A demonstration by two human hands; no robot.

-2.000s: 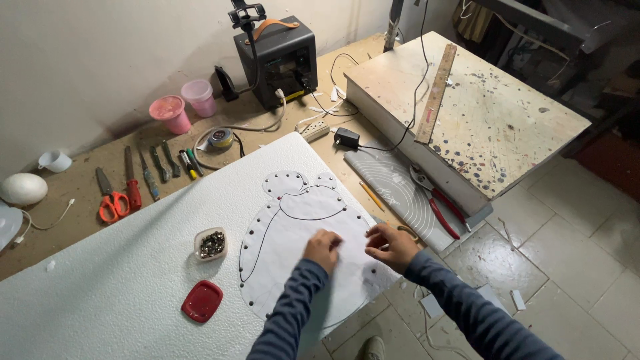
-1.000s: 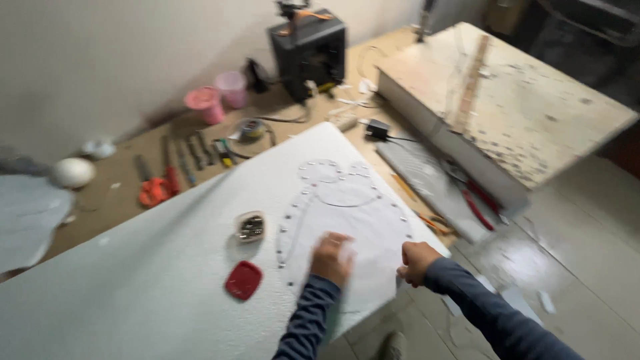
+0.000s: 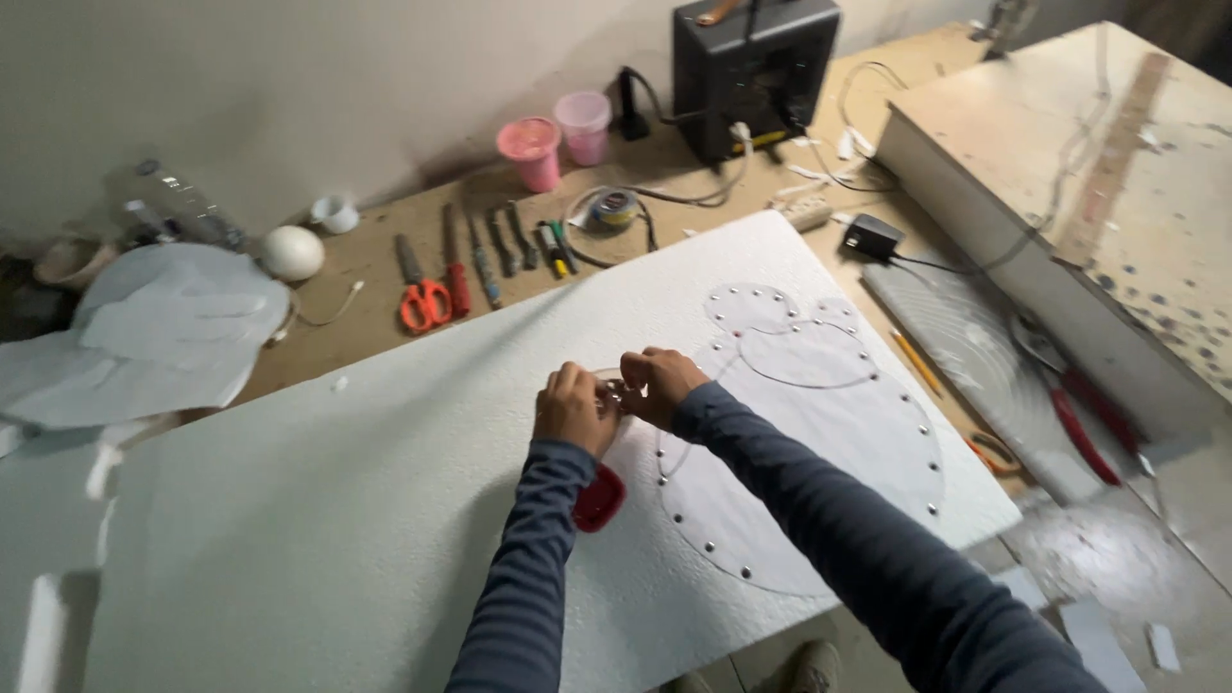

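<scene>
My left hand (image 3: 575, 409) and my right hand (image 3: 662, 387) meet over the small clear tub (image 3: 608, 375) of metal push pins, largely hiding it. Whether a pin is between the fingers is too small to tell. Just below my left hand lies the red plastic lid (image 3: 599, 499), partly behind the sleeve. A white paper cutout (image 3: 808, 481) with a drawn line lies on the white foam board (image 3: 385, 481), with pins set along its edge. My right forearm crosses above the paper.
Behind the board lie orange-handled scissors (image 3: 424, 304), a red-handled tool (image 3: 455, 269), markers (image 3: 553, 250) and a tape roll (image 3: 614, 209). Pink cups (image 3: 530, 154) and a black machine (image 3: 756, 77) stand farther back. Right are a pencil (image 3: 916, 362), red-handled pliers (image 3: 1083, 433) and a wooden box (image 3: 972, 164).
Both hands have moved from over the paper's lower part to the tub of pins at its left. The view has swung toward the left.
</scene>
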